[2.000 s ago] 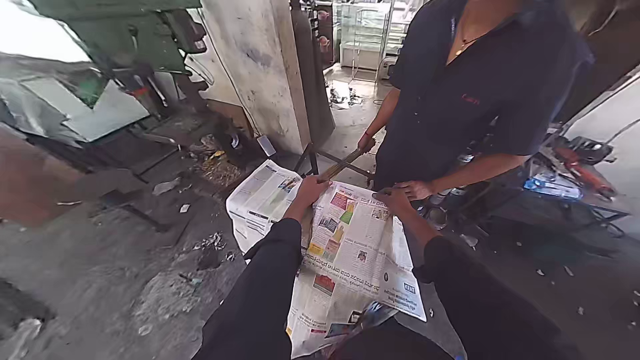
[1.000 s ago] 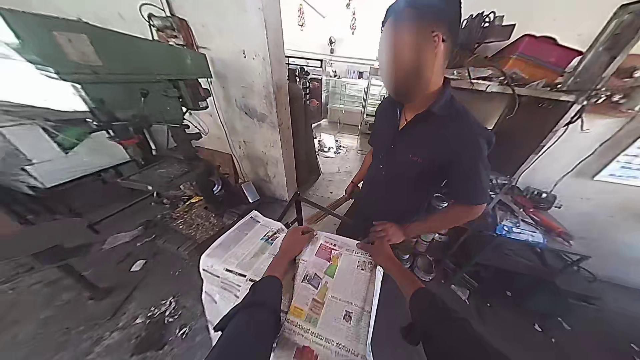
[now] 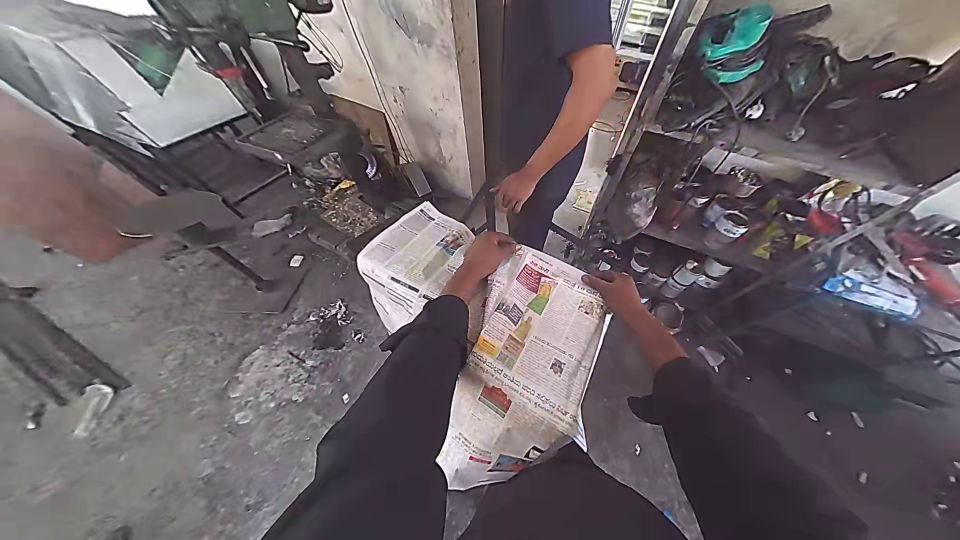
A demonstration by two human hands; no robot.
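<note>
A printed newspaper sheet hangs down in front of me, its lower end against my dark clothing. My left hand grips its upper left edge, and my right hand pinches its upper right corner. More folded newspaper lies to the left, beside my left wrist; what bears it is hidden. Just beyond my left hand, a co-worker's hand is at a dark metal frame. The co-worker wears dark clothes.
At the right, a shelf holds a green power tool, cables and several cans. A pillar stands behind the frame. Scraps lie on the grey floor. A dark metal stand is at the left.
The co-worker has shifted from facing me at the right to standing beyond the frame, nearer the pillar. Both my hands still hold the newspaper. The view has tilted down again.
</note>
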